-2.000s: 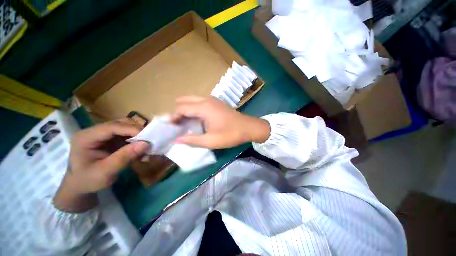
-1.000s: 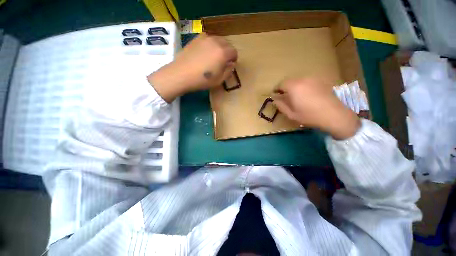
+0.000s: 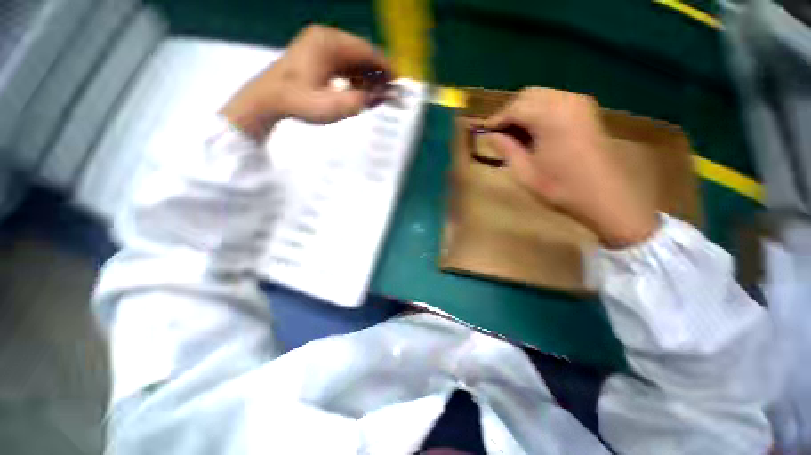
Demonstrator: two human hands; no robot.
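Observation:
The view is blurred by motion. My left hand [image 3: 313, 82] is over the top right corner of the white foam tray [image 3: 342, 240], its fingers closed on something small and dark, likely a black frame. The fingers hide how it meets the tray. My right hand [image 3: 560, 155] holds a small black open frame [image 3: 487, 160] between thumb and finger, above the left side of the shallow brown carton [image 3: 525, 235]. The tray shows rows of slots.
More white foam trays [image 3: 111, 115] are stacked at the left. Yellow lines [image 3: 729, 178] mark the green bench [image 3: 427, 231]. A blurred heap of white sleeves [image 3: 787, 293] is at the right edge. The carton's near wall faces me.
My left hand has moved from over the carton to the foam tray with a dark part. My right hand has moved to the carton's left side, still holding a frame. The view has turned.

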